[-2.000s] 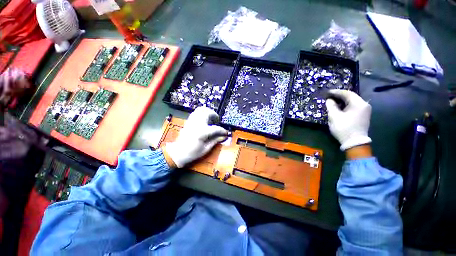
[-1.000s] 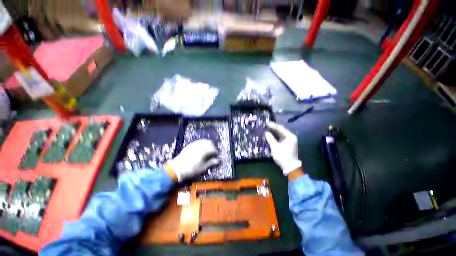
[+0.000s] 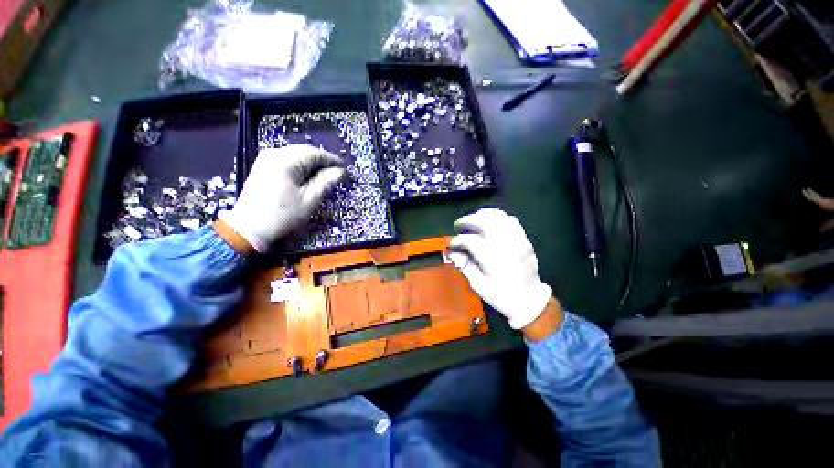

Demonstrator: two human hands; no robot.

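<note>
The orange-brown fixture [image 3: 375,302] lies in front of me, with cut-outs, small studs and a silver piece at its left part. My left hand [image 3: 285,194], in a white glove, is over the middle tray [image 3: 384,224] of tiny silver screws, thumb and fingertips close together; whether it holds a screw cannot be seen. My right hand [image 3: 497,265], also gloved, is at the fixture's upper right corner, fingertips down on it; what is under them is hidden. The left tray [image 3: 187,137] holds silver brackets. The right tray [image 3: 434,137] holds small silver hardware.
A black electric screwdriver [image 3: 587,196] with a cable lies at the right. A pen [image 3: 529,92] and a clipboard [image 3: 546,35] are behind it. Plastic bags [image 3: 261,47] lie behind the trays. A red-orange foam mat [image 3: 50,265] with circuit boards [image 3: 39,192] is at the left.
My right hand has moved from the right tray down to the fixture's upper right corner. My left hand has stayed over the middle tray since a second ago. The view has tilted down.
</note>
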